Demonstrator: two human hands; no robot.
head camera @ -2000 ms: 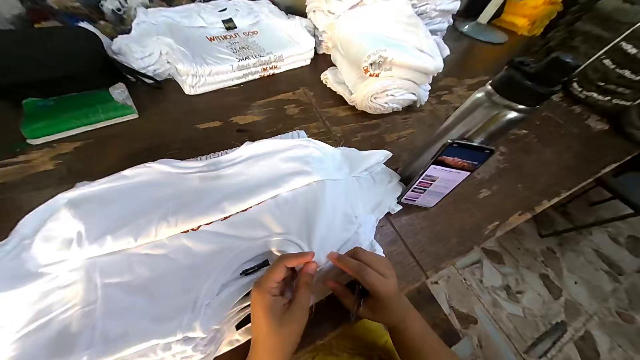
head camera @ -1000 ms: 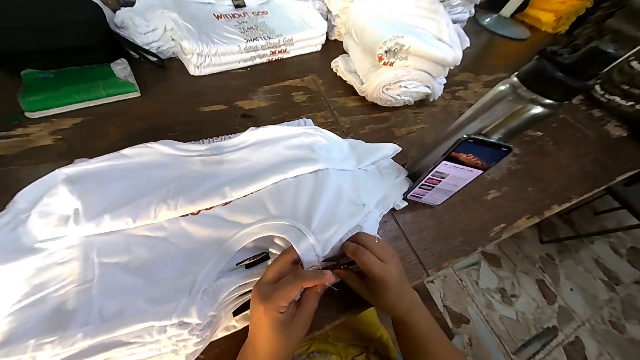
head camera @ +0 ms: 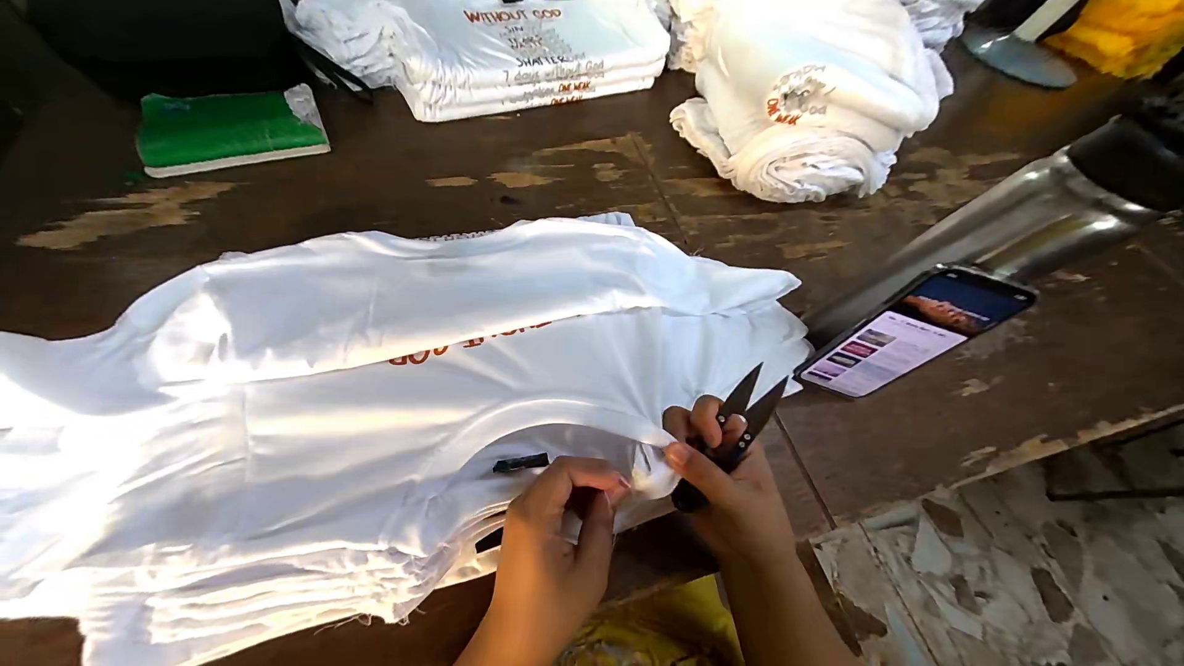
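A stack of white T-shirts [head camera: 324, 435] lies before me on a worn wooden table, the top one partly folded over red lettering. My right hand [head camera: 731, 486] holds black thread snips [head camera: 735, 425], blades apart and pointing up and away, and its thumb and a finger pinch the neckline [head camera: 555, 412] of the top shirt. Just left of it, my left hand [head camera: 569, 523] has thumb and forefinger tips together at the collar; whether a thread or fabric is between them cannot be told. A small black neck label [head camera: 521, 462] shows inside the collar.
A phone [head camera: 916, 333] with a lit screen leans against a steel bottle [head camera: 1008, 217] at the right. Beyond the stack are a green booklet [head camera: 222, 131], folded printed shirts [head camera: 546, 46] and a rolled white bundle [head camera: 805, 102]. The table's edge drops to a stone-patterned floor [head camera: 1017, 573].
The snips, mostly hidden in my right hand before, now stand out with blades up. My hands have drawn apart from where they met at the collar one second ago.
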